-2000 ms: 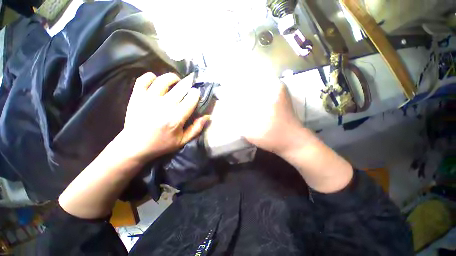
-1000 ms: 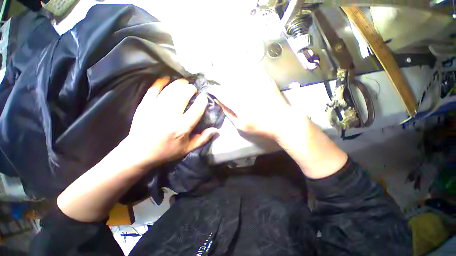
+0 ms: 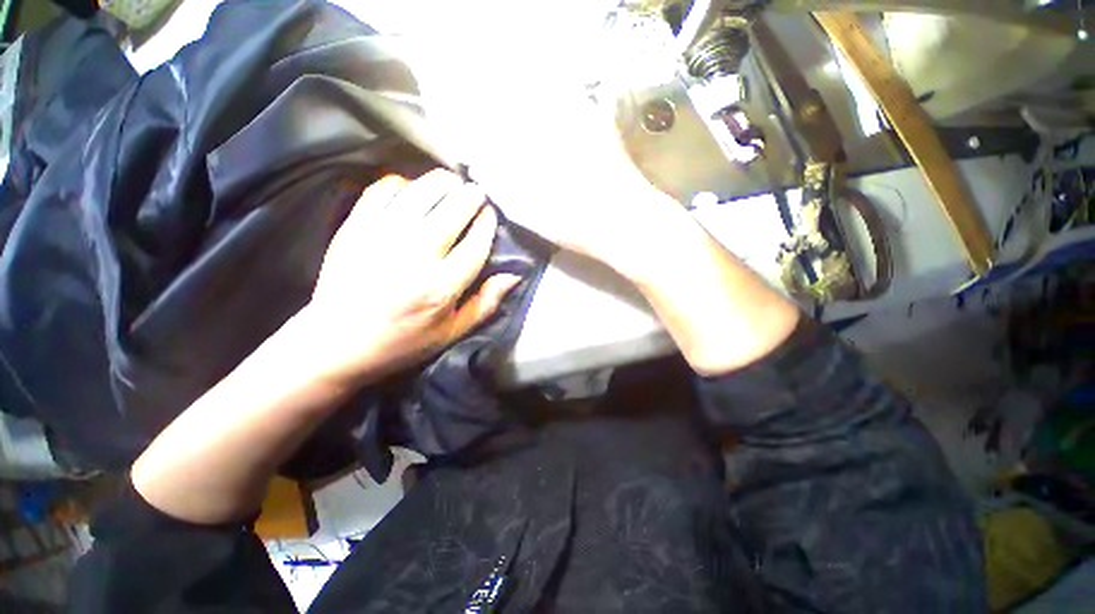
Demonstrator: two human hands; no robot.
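Observation:
The dark navy garment [image 3: 240, 156] is heaped on the left of the bright table and hangs down towards my lap. My left hand [image 3: 402, 270] lies on the garment, fingers curled, with a fold of shiny dark cloth between thumb and fingers. My right hand [image 3: 576, 204] reaches in from the right over the cloth edge, beside my left fingertips. Strong lamp glare washes out its fingers, so I cannot tell whether it holds anything.
Shears [image 3: 823, 246] with wrapped handles lie on the machine bed [image 3: 708, 168] at the right. A yellow-brown wooden strip [image 3: 919, 144] slants beyond them. Metal machine parts [image 3: 720, 72] stand at the upper middle. The table's front edge [image 3: 588, 356] runs before my lap.
My right hand has moved left and up, towards the cloth by my left fingertips. My left hand stays nearly in place. More dark cloth shows between the hands.

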